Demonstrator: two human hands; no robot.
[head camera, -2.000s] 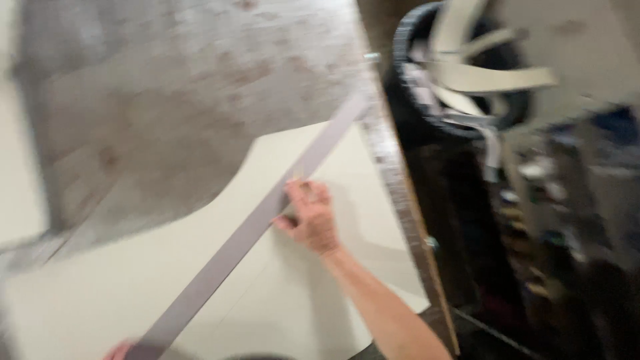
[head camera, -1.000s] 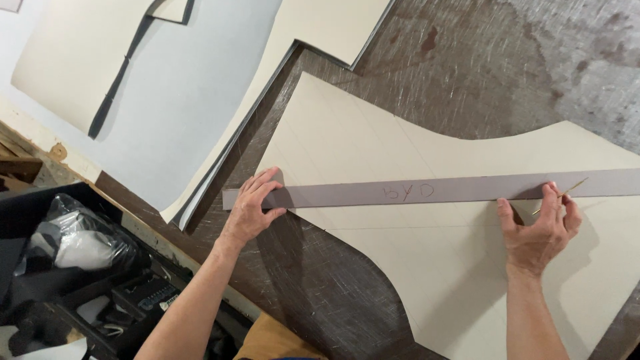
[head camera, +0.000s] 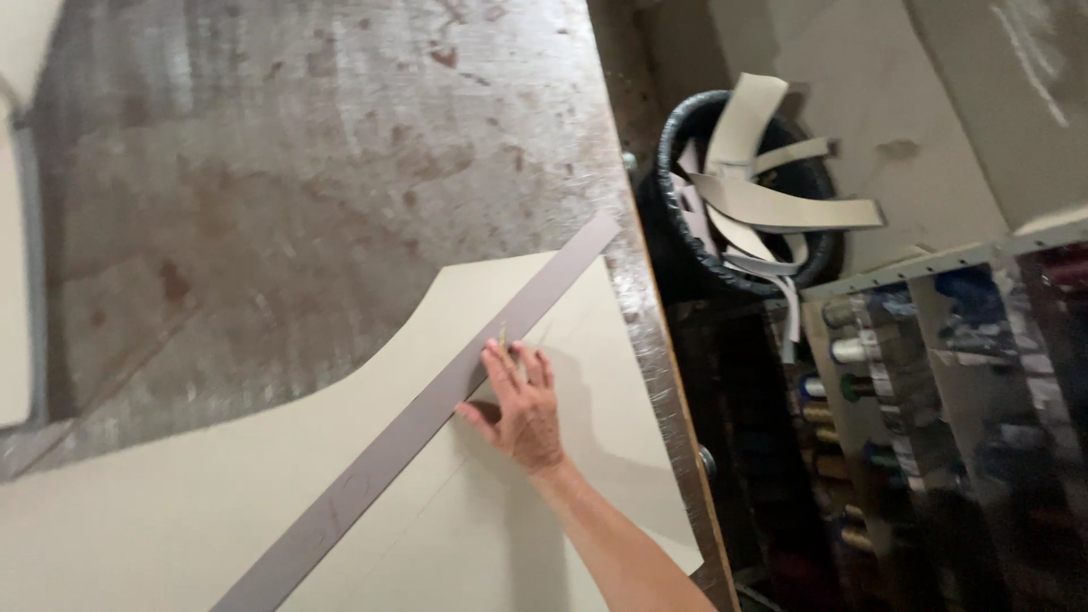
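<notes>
A long flat grey-mauve strip (head camera: 399, 433) with handwriting on it lies diagonally across a large cream sheet (head camera: 255, 476) with a curved edge. The strip's upper end reaches past the sheet onto the worn table. My right hand (head camera: 523, 408) rests on the strip's lower right edge, thumb and fingers spread along it. A thin, pointed, yellowish tool (head camera: 503, 340) is held between its fingers; its exact kind cannot be told. Faint lines show on the sheet beside the strip. My left hand is out of view.
Beyond the right edge of the scuffed table (head camera: 340, 170) stands a black bucket (head camera: 667, 183) holding cream offcut strips (head camera: 790, 204). Thread spools (head camera: 850, 350) fill a rack at the lower right. Part of another cream piece (head camera: 13, 272) lies at the far left.
The view has swung far round to the strip's other end since one second ago. My left hand, earlier on the strip's end, is out of view. My right hand is still at the strip with the thin tool.
</notes>
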